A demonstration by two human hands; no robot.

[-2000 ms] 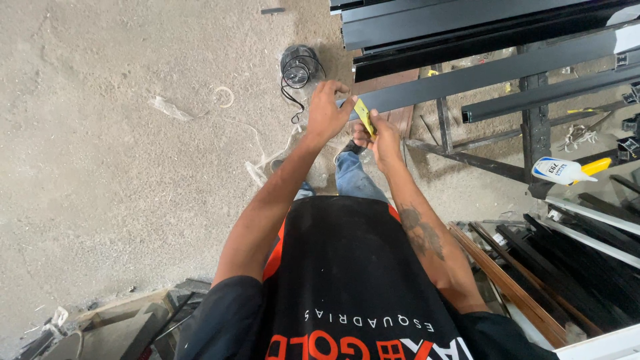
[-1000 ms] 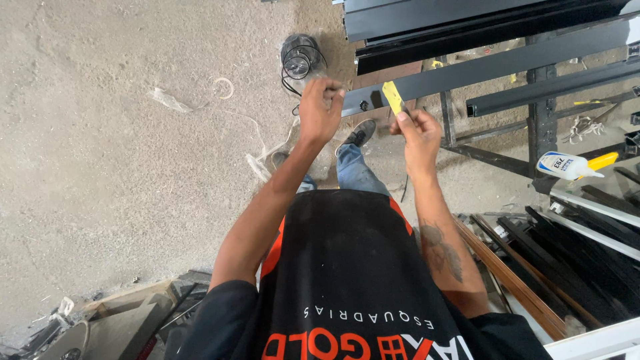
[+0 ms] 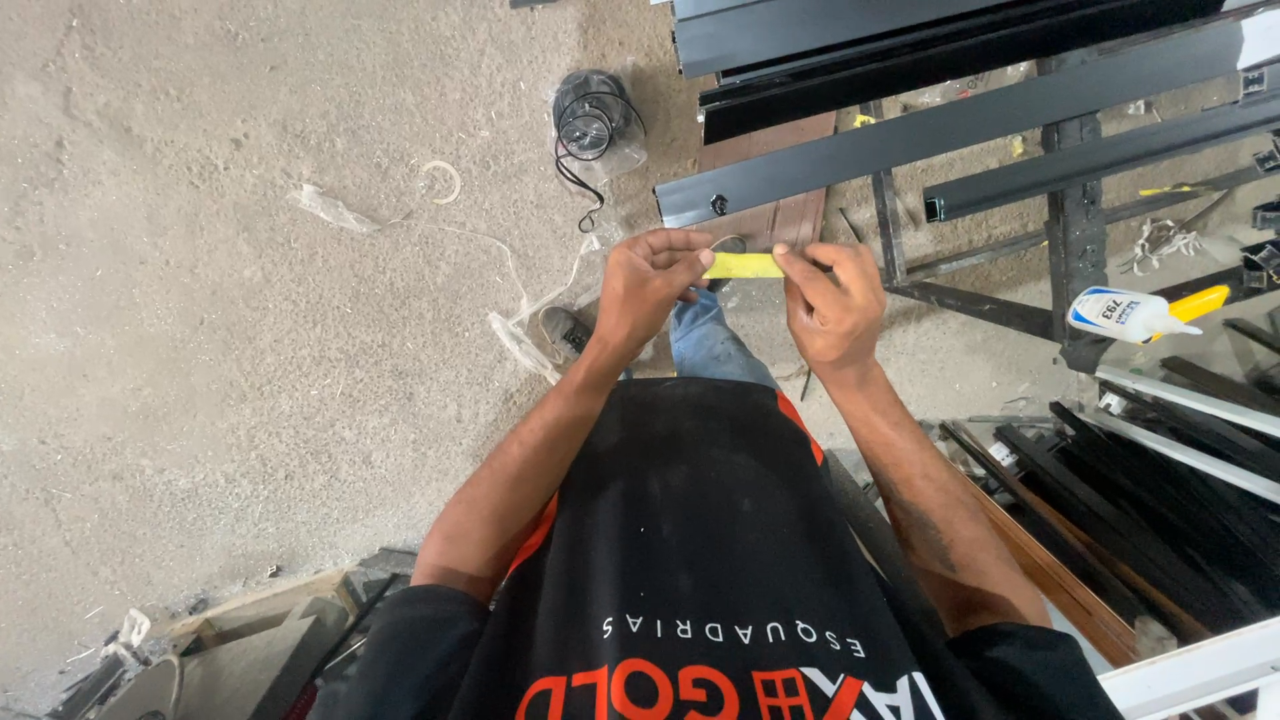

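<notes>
A short yellow strip is stretched level between my two hands, in front of my body. My left hand pinches its left end between thumb and finger. The other end is pinched by my right hand. Just beyond the hands lies the near end of a dark grey metal profile, with a small black round piece on its face. What the strip is made of cannot be told.
More dark profiles rest on a black metal stand at the upper right. A white glue bottle lies beside a yellow tool. Black cord in plastic is on the floor. Profile offcuts fill the lower right.
The yellow strip was upright in my right hand, apart from my left, a second ago; now both hands hold it level. My left hand has left the end of the profile.
</notes>
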